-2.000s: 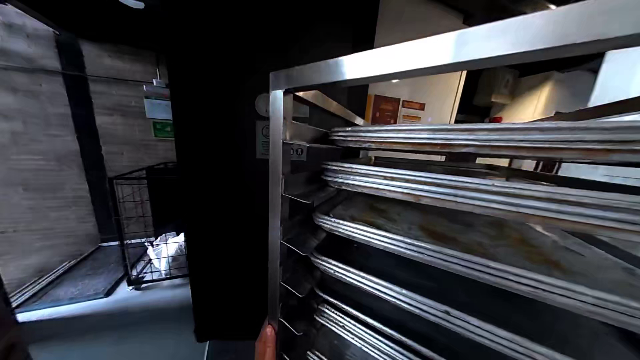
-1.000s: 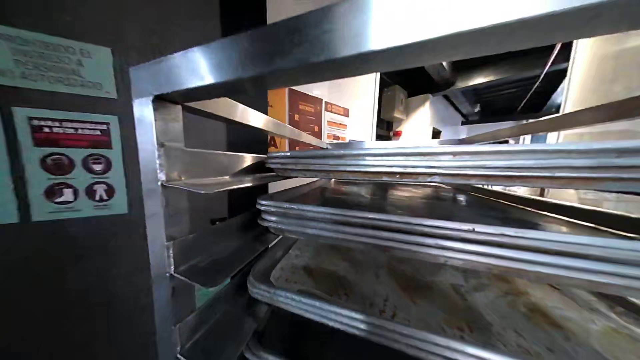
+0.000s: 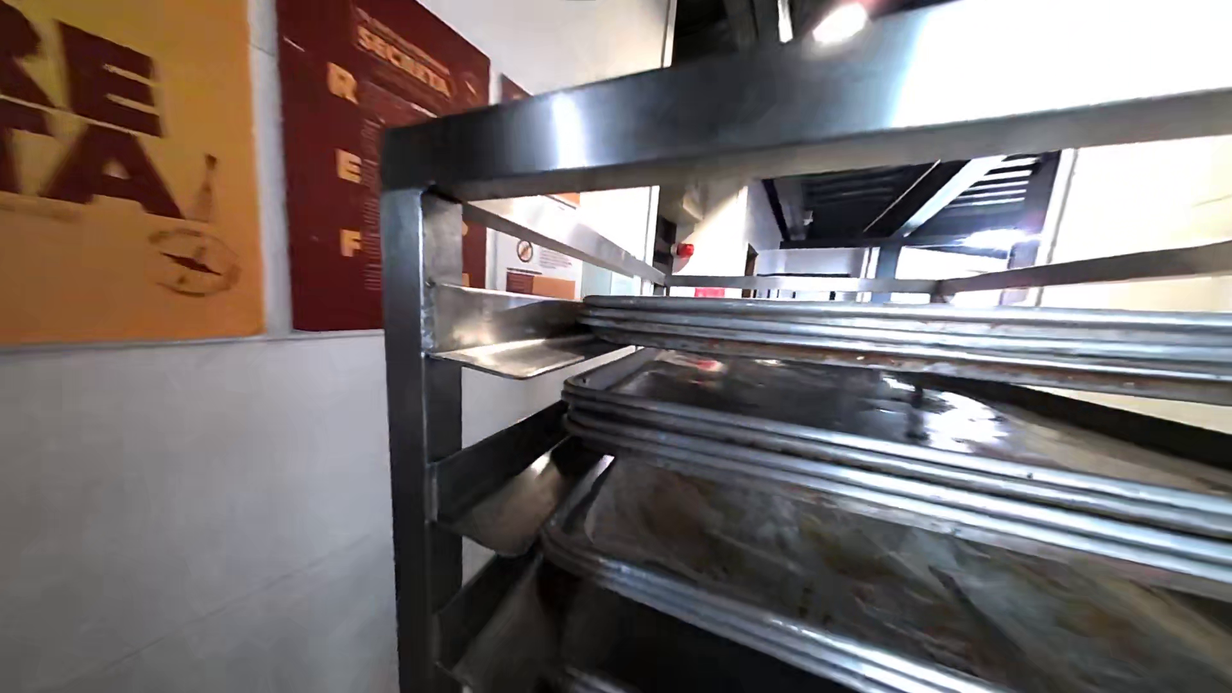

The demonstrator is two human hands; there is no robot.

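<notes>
A stainless steel sheet pan rack (image 3: 409, 433) stands close before me, its upright at centre left and its top bar crossing the upper view. Stacks of metal sheet pans lie on its angled side runners (image 3: 520, 351). The top stack (image 3: 866, 332) is several pans thick. Under it sits a second stack (image 3: 818, 433), and below that a third stack (image 3: 751, 616), whose upper pan has a stained, scraped surface. Neither my left hand nor my right hand shows, so what they hold or touch is hidden.
A pale tiled wall (image 3: 192, 500) runs along the left, bearing a yellow poster (image 3: 125, 279) and a dark red poster (image 3: 327, 192) with writing. Through the rack's top opening appear a small red fixture (image 3: 684, 250) on the far wall and dark ceiling beams (image 3: 857, 207).
The view has moved a lot, from a dark wall and wire cage, past green signs, to the tiled wall with posters. The rack stays before me. A hand seen low at its upright is out of view.
</notes>
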